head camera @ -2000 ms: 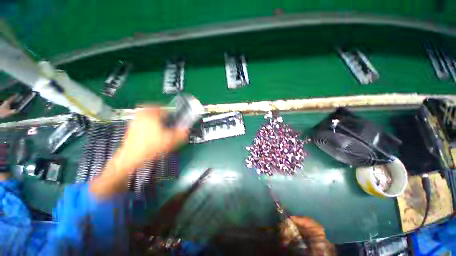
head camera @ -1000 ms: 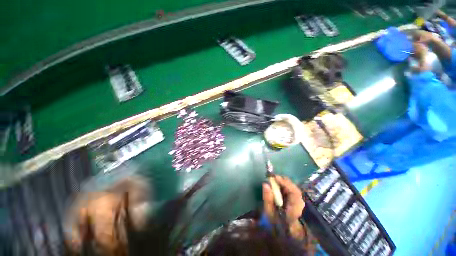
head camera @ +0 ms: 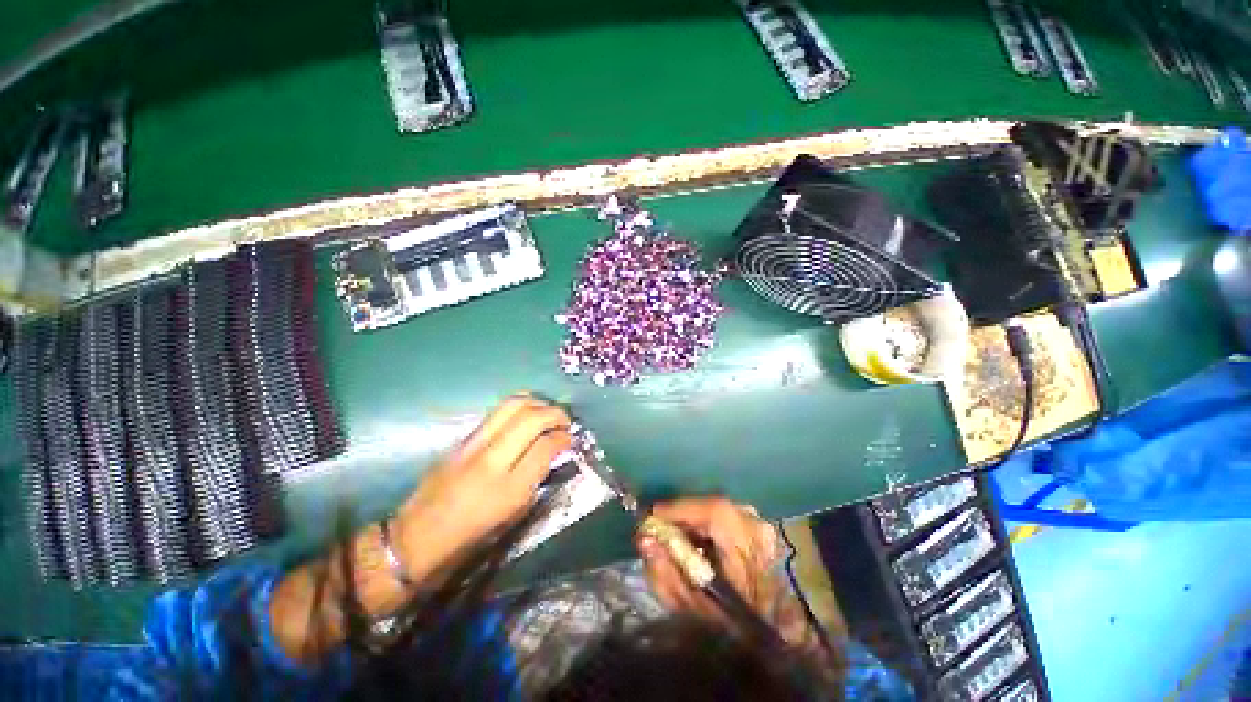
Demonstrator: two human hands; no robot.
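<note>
A silver-white phone board assembly (head camera: 569, 507) lies on the green bench close in front of me, partly hidden under my left hand (head camera: 501, 460), whose fingers rest on its upper end. Whether they pinch something small cannot be told. My right hand (head camera: 713, 549) holds a soldering iron (head camera: 676, 551) by its pale grip, its thin tip at the board's right edge near the left fingertips. A second board assembly (head camera: 446, 265) lies behind, by the pale edge strip. A heap of tiny purple-pink and silver components (head camera: 642, 302) sits mid-bench. Dark hair covers part of the lower view.
Dark ribbed strips (head camera: 165, 412) lie side by side at left. Right of the heap are a black fan (head camera: 837, 254), a white-yellow cup (head camera: 906, 340) and a scorched board (head camera: 1029, 384). A black slotted tray (head camera: 960, 583) holds several assemblies, lower right. The green conveyor (head camera: 590, 82) carries assemblies. A blue sleeve (head camera: 1139, 439) shows at right.
My left hand has come from the left onto a board now in front of me. The iron has moved left and down to this board. The view has shifted.
</note>
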